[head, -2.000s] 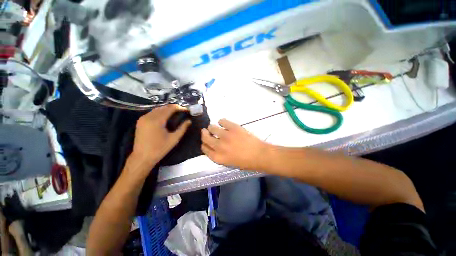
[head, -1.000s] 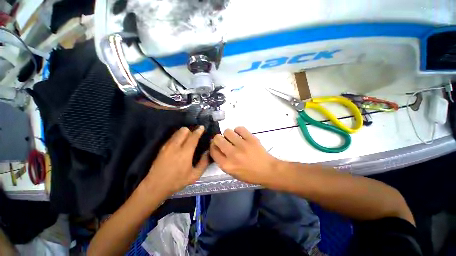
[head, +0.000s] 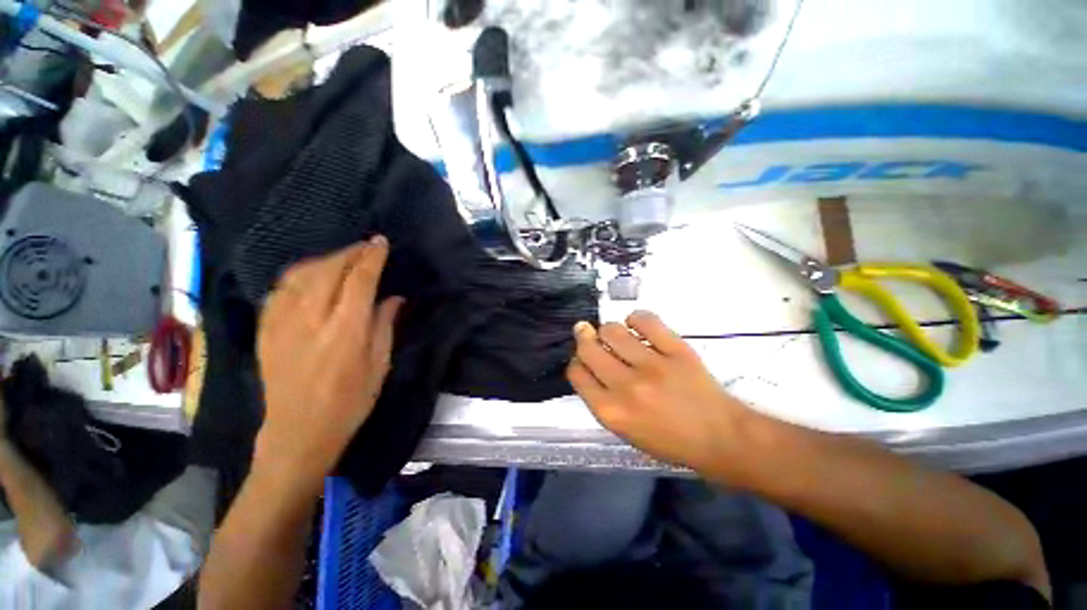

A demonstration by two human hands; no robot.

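Observation:
The black garment point(head: 429, 298) lies across the left of the white table, with a ribbed part at its upper left. Its right end lies at the presser foot point(head: 622, 284) of the white sewing machine point(head: 858, 143). My left hand point(head: 322, 346) rests on the cloth at the left, fingers slightly apart; whether it pinches cloth cannot be told. My right hand point(head: 650, 381) has its fingertips at the right edge of the cloth, just below the presser foot. Its fingers are curled, and the thumb is hidden.
Scissors with yellow and green handles point(head: 882, 298) lie right of the needle, near a brown tab point(head: 837, 231) and a red-orange tool point(head: 1011, 292). At left are a grey motor-like unit point(head: 78, 262) and red-handled scissors point(head: 171, 354). A person's arm point(head: 36, 500) shows lower left. A blue crate point(head: 352, 542) stands below.
The view has shifted, so machine and scissors appear further right. My left hand has moved left, away from the needle, onto the wider cloth. My right hand stays by the cloth's right edge.

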